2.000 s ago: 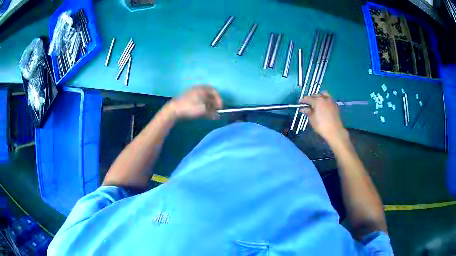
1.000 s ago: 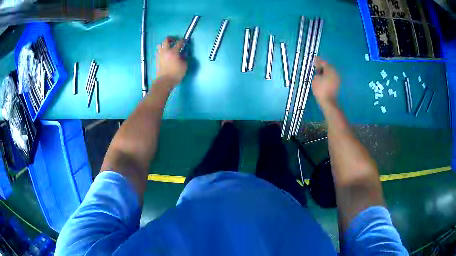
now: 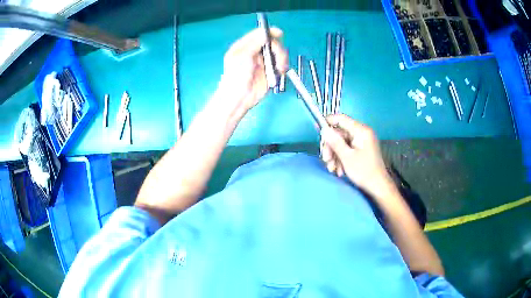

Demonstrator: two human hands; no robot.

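Note:
My left hand (image 3: 253, 67) holds a short silver tube (image 3: 267, 52), tilted, above the middle of the bench. My right hand (image 3: 352, 148) grips a tube (image 3: 307, 99) near the front edge; its free end points up and left towards the lower end of the short tube. The two tubes' ends are close but look apart. How far the right tube reaches behind my hand is hidden. Several long tubes (image 3: 334, 70) lie side by side just beyond my right hand. A few short tubes (image 3: 315, 78) lie left of them, partly hidden by my hands.
A single long tube (image 3: 177, 81) lies left of my left arm. Small rods (image 3: 124, 116), a blue parts tray (image 3: 87, 105) and a black tray (image 3: 53, 189) are at the left. White chips (image 3: 420, 98) and thin rods (image 3: 455, 100) lie right. A compartment box (image 3: 406, 49) is at right rear.
My left hand has lifted a short tube from the bench and moved right. My right hand has taken hold of a tube and moved to the front edge. The view has shifted.

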